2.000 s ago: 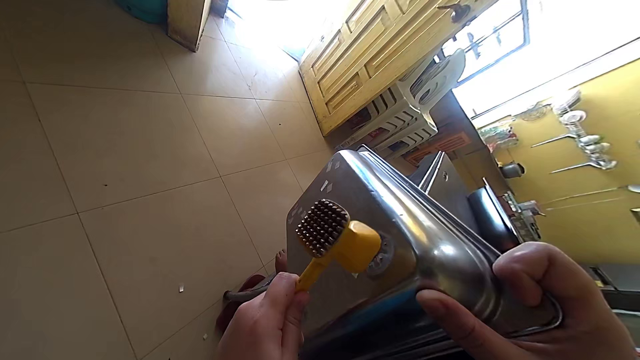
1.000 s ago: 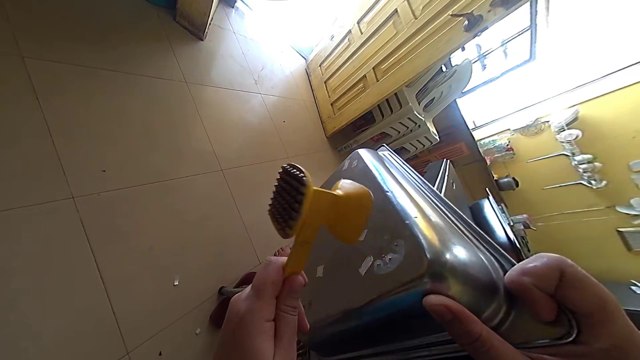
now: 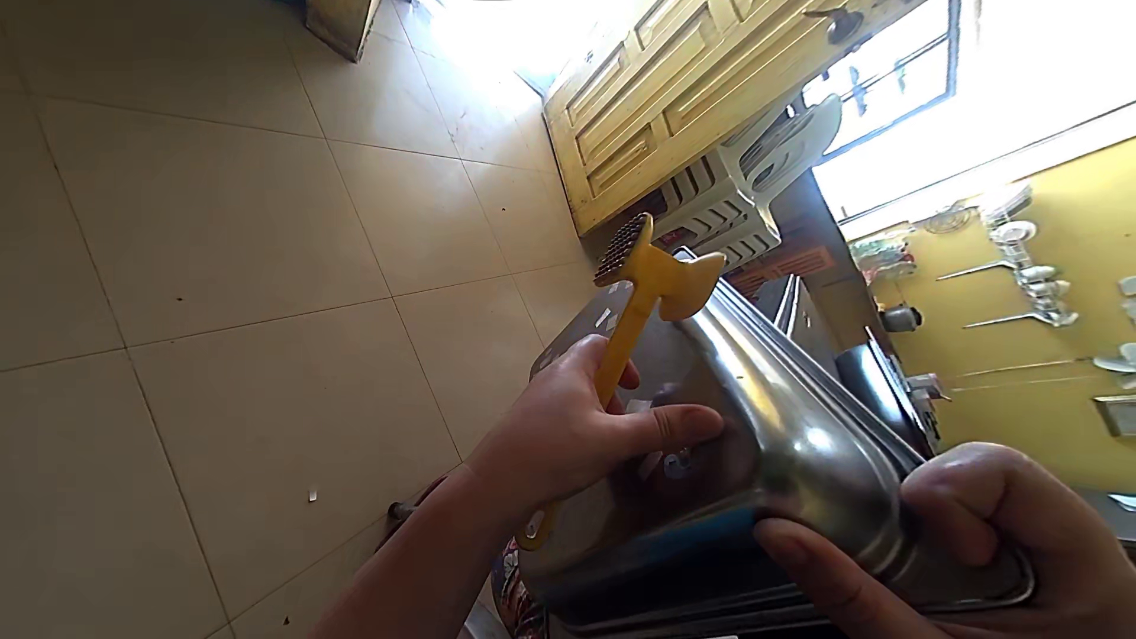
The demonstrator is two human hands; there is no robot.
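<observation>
My left hand (image 3: 577, 426) is closed round the yellow handle of a meat tenderizer mallet (image 3: 652, 271), with its studded face turned up and to the left. The thumb of that hand lies over the side of a shiny metal pan (image 3: 799, 426), near small whitish scraps stuck to the surface. Gripping the pan's rim at the lower right is my right hand (image 3: 958, 541), thumb on the near wall and fingers bent over the edge. The pan is tilted. The mallet head stands clear of the fingers, over the pan's far edge.
A tiled floor (image 3: 266, 266) with small scraps on it spreads at the left. Behind the pan are stacked white plastic chairs (image 3: 728, 200) and a yellow panelled door (image 3: 657, 98). Utensils hang on the yellow wall (image 3: 1065, 231) at the right.
My left hand has moved up and across the pan with the mallet, and its thumb now stretches over the metal. My right hand keeps its grip on the rim.
</observation>
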